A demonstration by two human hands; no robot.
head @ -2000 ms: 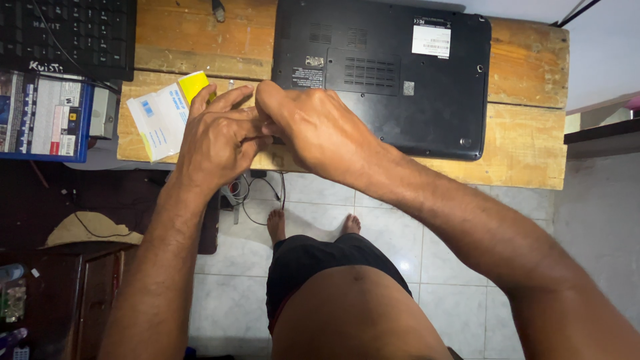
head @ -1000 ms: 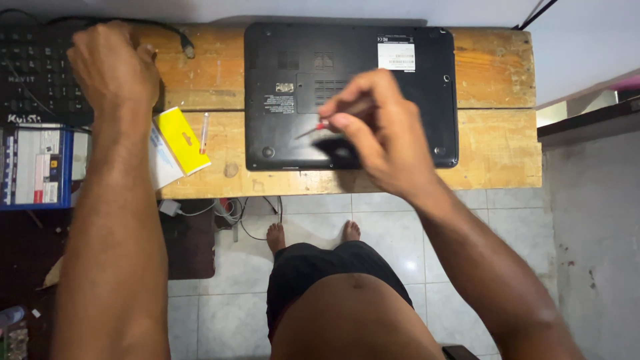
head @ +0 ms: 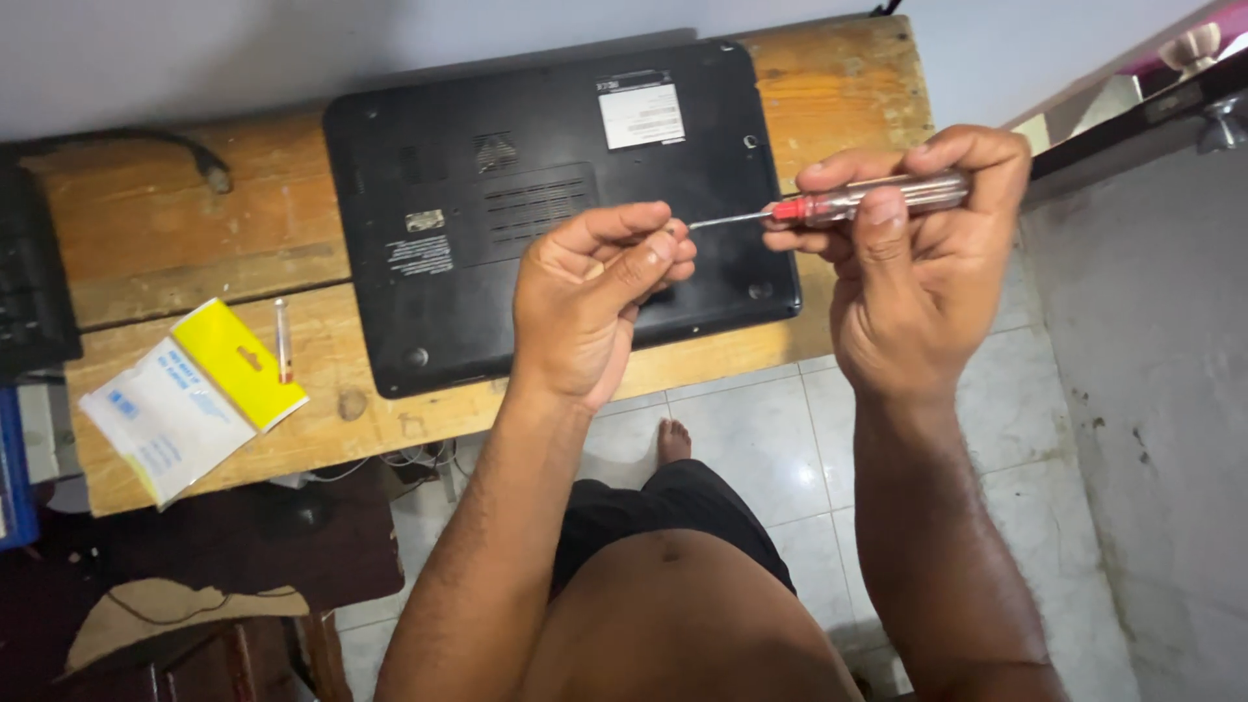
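Note:
My right hand grips a screwdriver by its clear handle with a red collar; the thin metal shaft points left. At the shaft's tip, my left hand has thumb and fingertips pinched together; whether they hold the tip or something tiny cannot be told. Both hands are above a black laptop that lies upside down on a wooden table, its vents and a white label facing up.
At the table's left lie a yellow and white plastic packet and a slim clear tube-like item. A black cable ends near a black keyboard. A wall runs behind the table.
My left hand has come from the keyboard side to the screwdriver's tip over the laptop. The screwdriver, in my right hand a second ago too, is now held farther right. The view has shifted.

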